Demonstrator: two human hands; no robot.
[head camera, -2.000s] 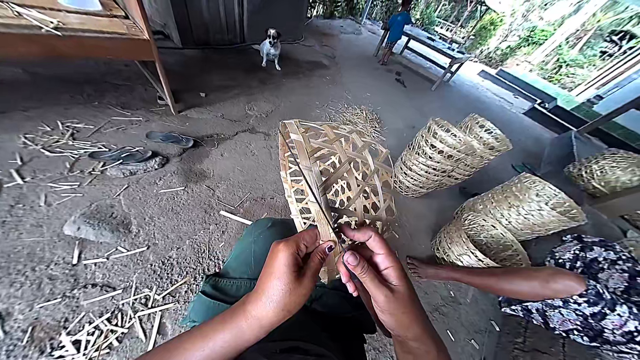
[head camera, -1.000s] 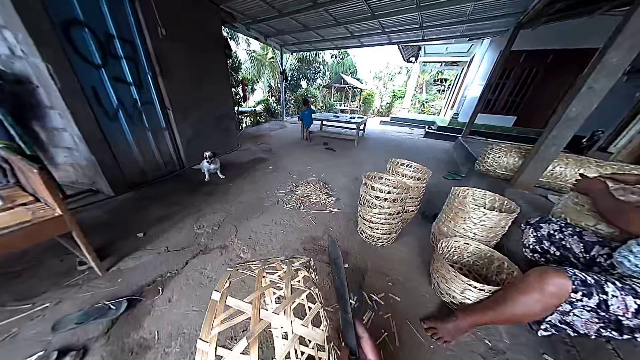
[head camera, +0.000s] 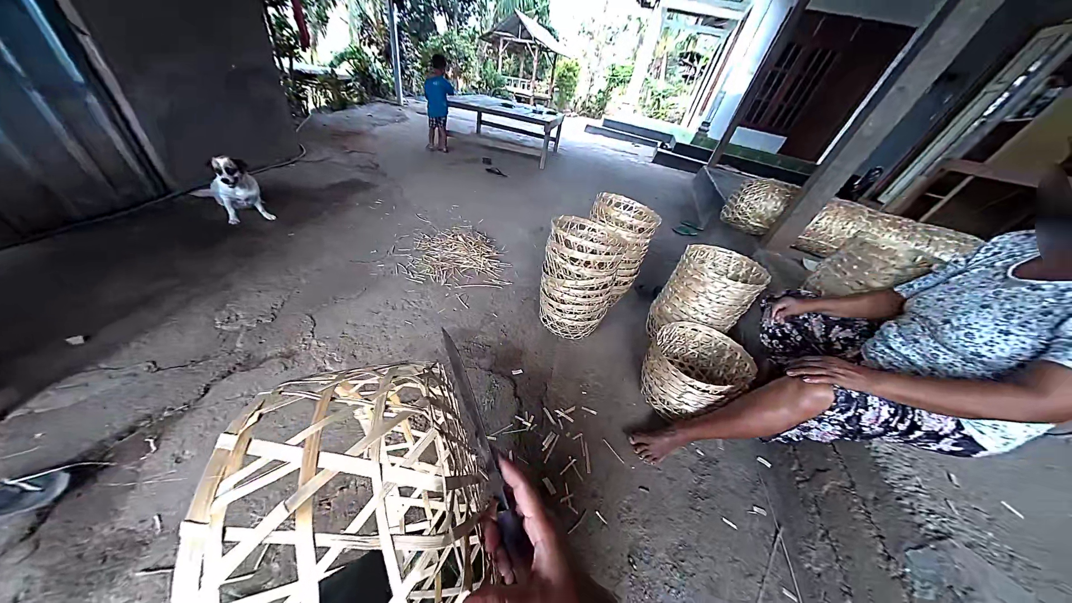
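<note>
A woven bamboo-strip basket (head camera: 335, 469) with an open lattice fills the lower left of the view, close to me. My right hand (head camera: 528, 536) grips the dark handle of a long-bladed knife (head camera: 469, 410) at the basket's right side. The blade points up and away, alongside the weave. My left hand is not visible; the basket or the frame's lower edge may hide it.
Stacked baskets (head camera: 582, 276) and more baskets (head camera: 699, 368) stand ahead and right. A seated person (head camera: 963, 352) has a bare foot near them. Cut strips (head camera: 456, 255) lie on the ground. A dog (head camera: 237, 188), a bench (head camera: 511, 109) and a standing person (head camera: 437, 100) are farther off.
Two seconds ago both hands were at the basket's strips; now my right hand holds a knife and my left hand is out of view. The view has tilted up and turned.
</note>
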